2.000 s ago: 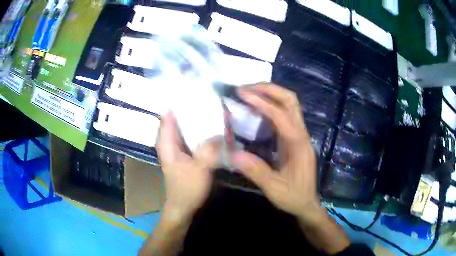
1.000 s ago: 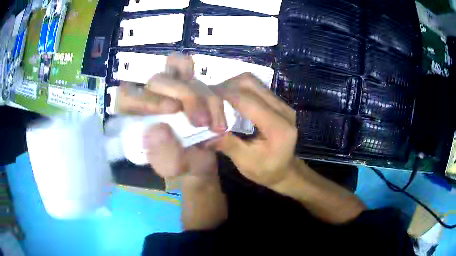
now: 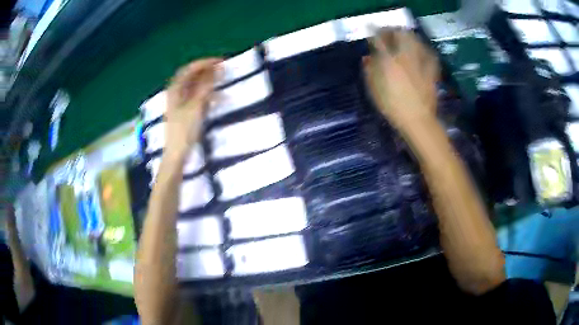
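Observation:
A black ribbed tray [image 3: 336, 165] holds rows of flat white covers [image 3: 254, 171] on its left side and along its far edge. My left hand [image 3: 193, 82] is over the tray's far left part, beside white covers. My right hand [image 3: 406, 73] is at the far right part, its fingertips over a white cover [image 3: 374, 25]. Both hands are blurred, and I cannot tell whether either grips a cover. No fan shows in my hands.
A yellow-green printed sheet [image 3: 114, 203] with blue and white parts lies at left. The green belt [image 3: 222, 28] runs beyond the tray. A black device with a yellowish plate [image 3: 551, 171] stands at right. Another person's arm [image 3: 19, 260] shows at far left.
The white fan is gone from my hands. Both hands have moved apart and forward to the tray's far side. The view has shifted, showing more of the green belt.

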